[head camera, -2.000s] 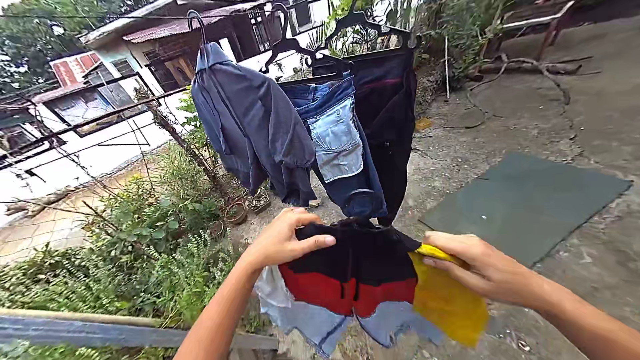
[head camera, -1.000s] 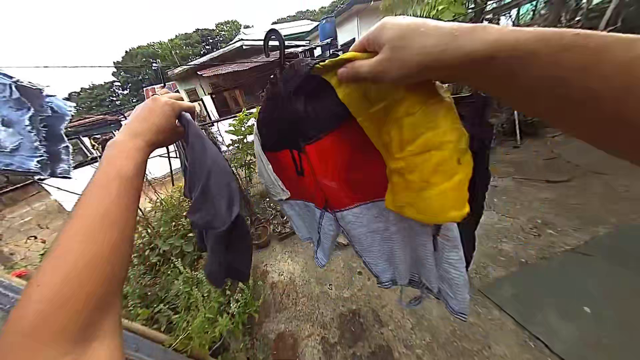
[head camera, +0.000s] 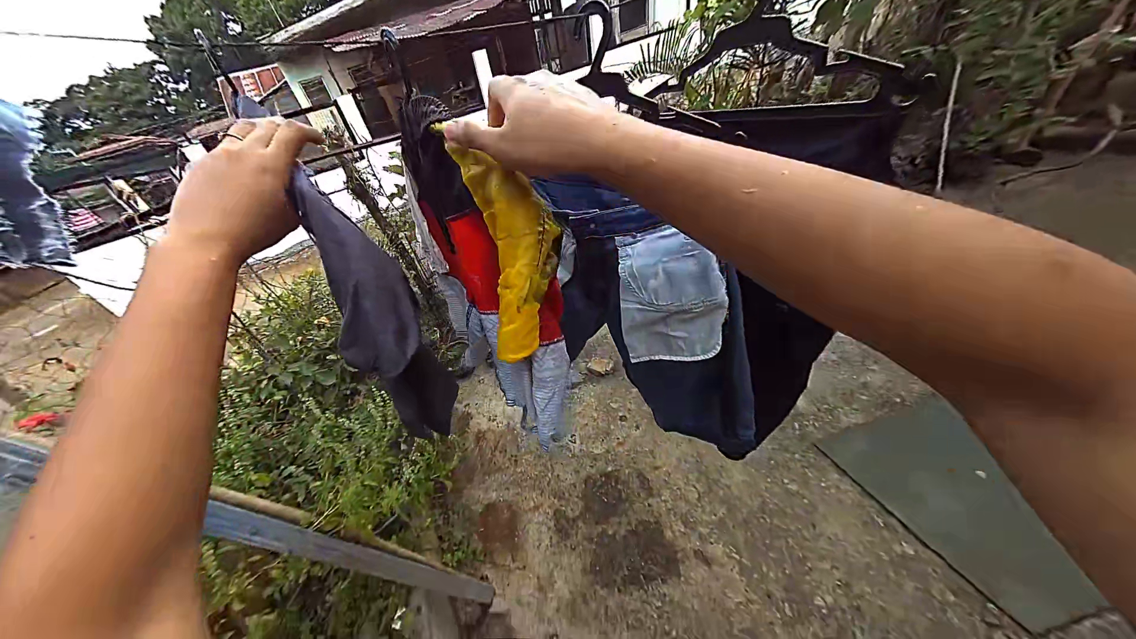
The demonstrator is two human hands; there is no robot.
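Observation:
My left hand (head camera: 240, 182) is at the upper left, gripping the top of a dark grey garment (head camera: 364, 284) that hangs from a hanger on the line. Just right of it, my right hand (head camera: 541, 124) pinches the top edge of black, red and striped shorts (head camera: 470, 257), whose yellow pocket lining (head camera: 515, 257) hangs outward. These shorts are on a black hanger (head camera: 399, 67) beneath the line. To their right hang inside-out denim shorts with a pale pocket (head camera: 672, 293) and a dark garment (head camera: 816, 146), on black plastic hangers (head camera: 754, 44). My right forearm partly covers them.
A wire clothesline (head camera: 293, 42) crosses the top. Frayed light-blue denim (head camera: 31, 195) hangs at the far left. Green plants (head camera: 311, 417) and a wooden rail (head camera: 346, 546) lie below left. A grey-green flat sheet (head camera: 967, 497) rests on the concrete at right.
The multicoloured shorts have gone from low before me up to the line, and now hang narrower, turned more edge-on. My left hand has left them and taken hold of the grey garment.

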